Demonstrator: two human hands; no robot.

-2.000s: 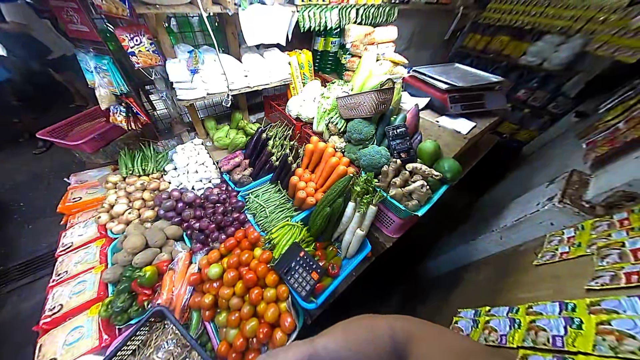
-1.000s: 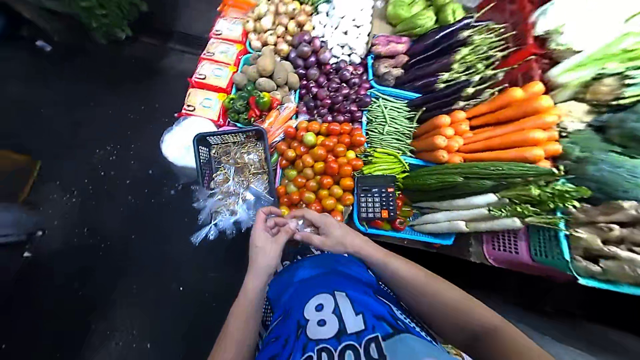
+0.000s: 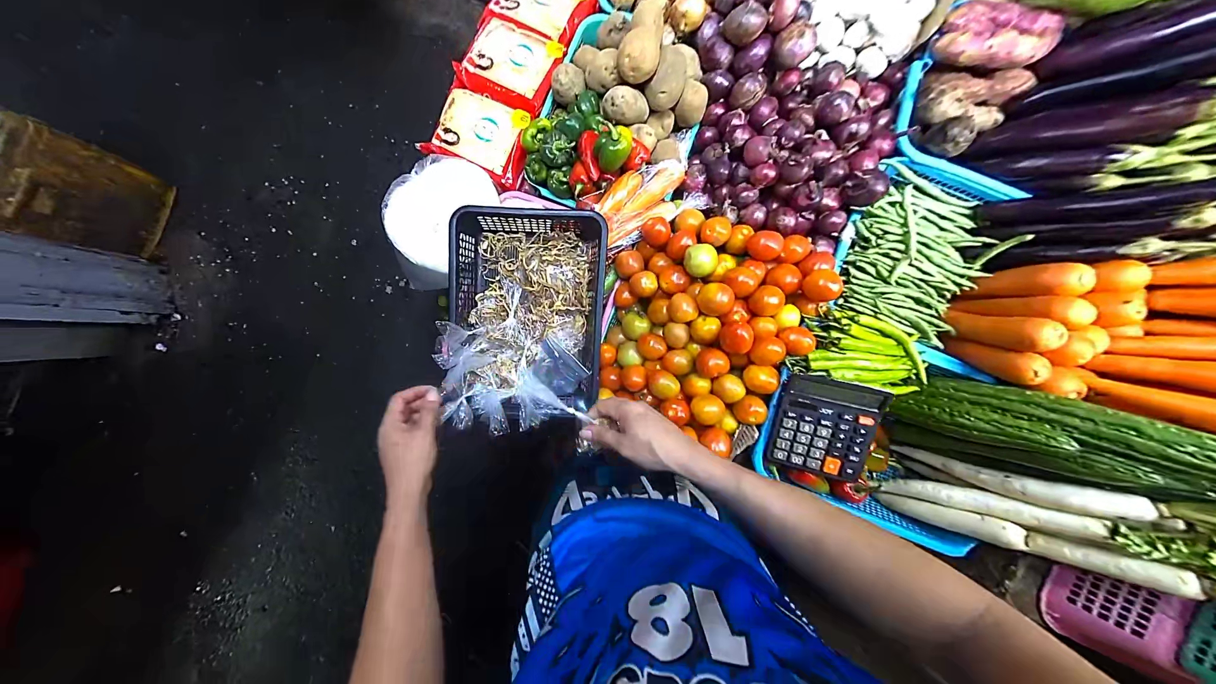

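Note:
A black plastic basket (image 3: pixel 597 285) holds a pile of thin brown dried pieces (image 3: pixel 537 275), perhaps small dried fish. Clear plastic bags (image 3: pixel 503 375) lie bunched over its near end. My right hand (image 3: pixel 622 427) pinches the twisted end of one clear bag, beside the basket's near right corner. At the near left of the bags, my left hand (image 3: pixel 411 418) has curled fingers; whether it touches a bag edge I cannot tell. Tomatoes (image 3: pixel 708 323) lie right of the basket, and a black calculator (image 3: pixel 825 432) rests on a blue basket farther right.
White plastic (image 3: pixel 442 214) stands left of the basket, by red packs (image 3: pixel 484 123). Red onions (image 3: pixel 788 114), potatoes (image 3: pixel 646 66), green beans (image 3: pixel 907 252), carrots (image 3: pixel 1026 328), eggplants (image 3: pixel 1092 123) and white radishes (image 3: pixel 997 508) spread behind and right. A wooden box (image 3: pixel 76 185) stands far left.
My hands were together by the bags one second ago and are now apart, the left one farther left. Two seconds ago the view took in the whole stall.

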